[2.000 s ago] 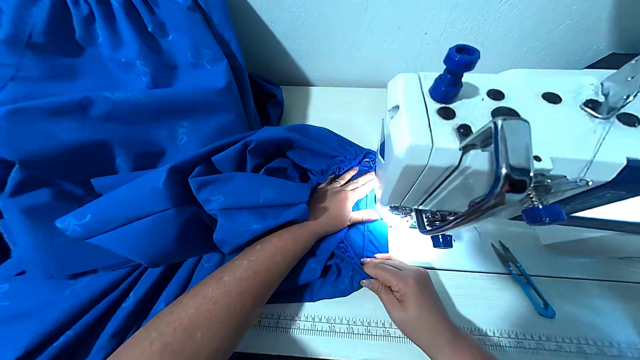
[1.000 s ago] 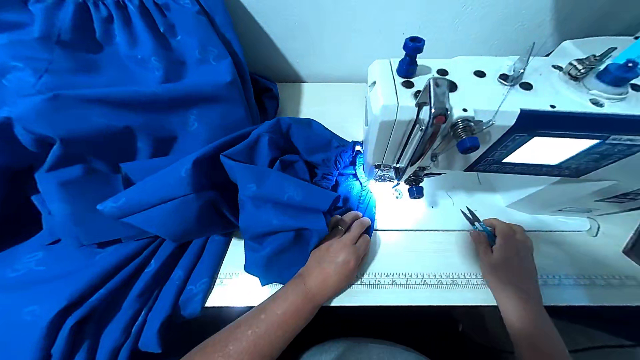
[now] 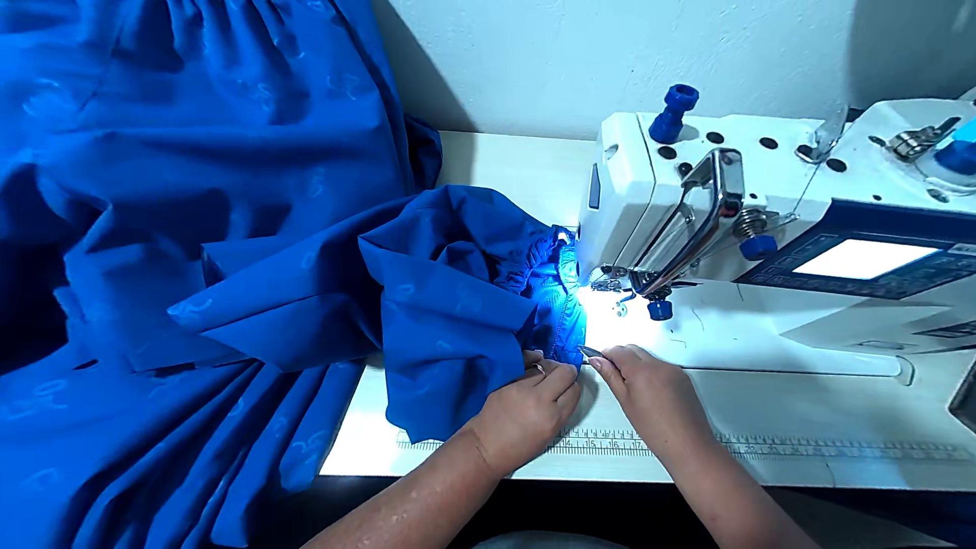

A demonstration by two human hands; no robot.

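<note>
A large piece of blue fabric (image 3: 465, 305) lies over the left and middle of the work surface, its gathered edge (image 3: 566, 293) beside the needle area of a white sewing machine (image 3: 621, 198). With a ring on one finger, my left hand (image 3: 534, 408) grips the cloth near the lower end of that edge. In my right hand (image 3: 648, 389) are thread snips (image 3: 591, 352), mostly hidden by the fingers; their tips touch or almost touch the fabric. Whether the blades are apart cannot be told.
A printed measuring scale (image 3: 762, 444) runs along the table's front edge. Behind the table rises a pale wall (image 3: 534, 69). The machine has a lit display panel (image 3: 865, 259) and a blue thread knob (image 3: 758, 247). Loose thread bits lie on its bed (image 3: 709, 328).
The snips lay on the table at first, then were in my right hand at the right; that hand has moved left to the fabric edge. My left hand has come down off the cloth beside the needle.
</note>
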